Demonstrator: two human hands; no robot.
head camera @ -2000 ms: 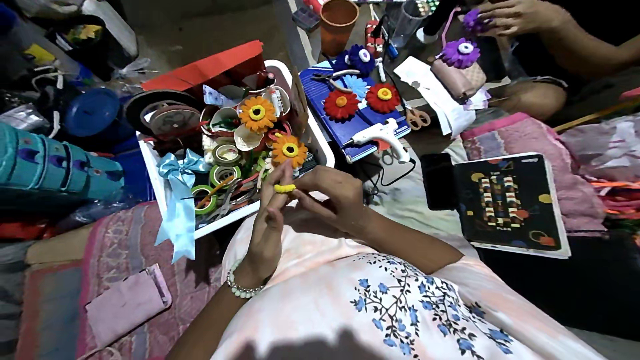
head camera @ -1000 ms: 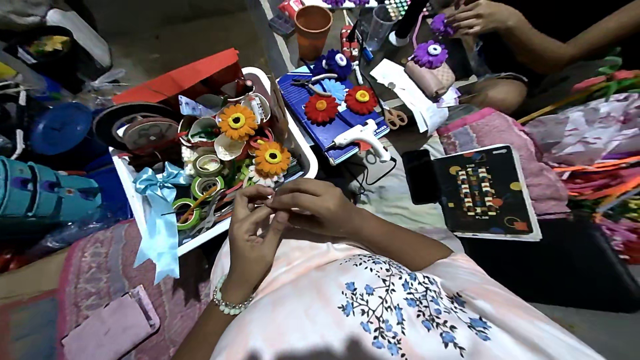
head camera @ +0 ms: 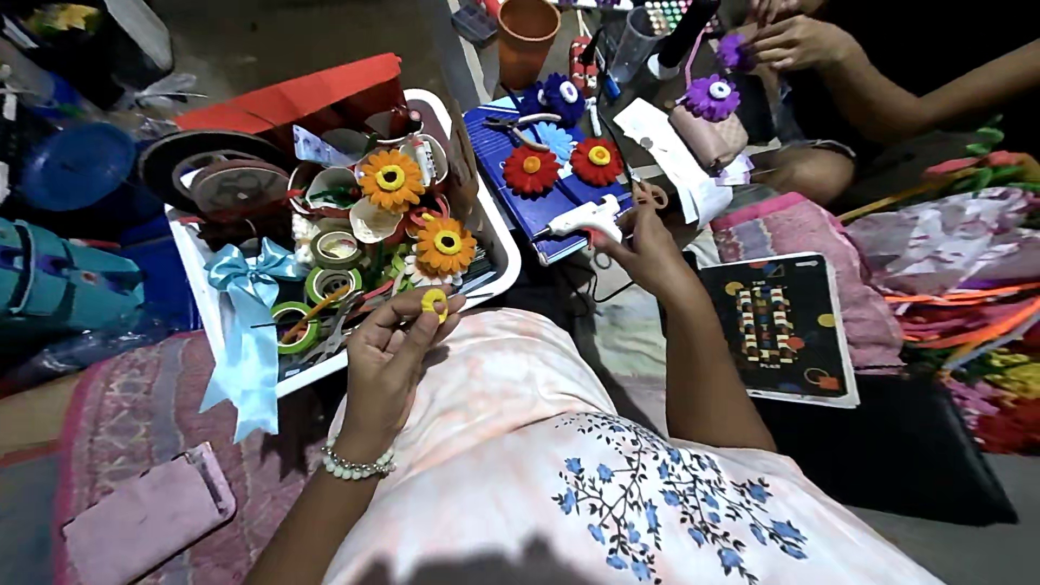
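Between thumb and fingers, my left hand (head camera: 398,341) holds a small yellow ring (head camera: 435,305), which looks like coiled chenille stem. My right hand (head camera: 642,244) is at the handle of a white hot glue gun (head camera: 585,218) lying on a blue book (head camera: 508,175); whether the fingers are closed around it I cannot tell. Orange-handled scissors (head camera: 650,195) lie right behind that hand. Two red fuzzy flowers (head camera: 597,162), a light blue one (head camera: 555,140), dark blue ones (head camera: 562,97) and pliers (head camera: 520,126) rest on the book. Two orange flowers (head camera: 446,245) stand in the white bin.
The white plastic bin (head camera: 508,264) holds tape rolls (head camera: 331,284), ribbon spools and a light blue bow (head camera: 252,301). Behind the book stands a brown cup (head camera: 526,41). A co-worker's hands (head camera: 792,41) hold a purple flower at the upper right. A black-covered notebook (head camera: 772,325) lies at right.
My hands were together at the yellow piece; they have parted. My right hand has moved right and forward to the glue gun, while the yellow ring stays in my left hand.
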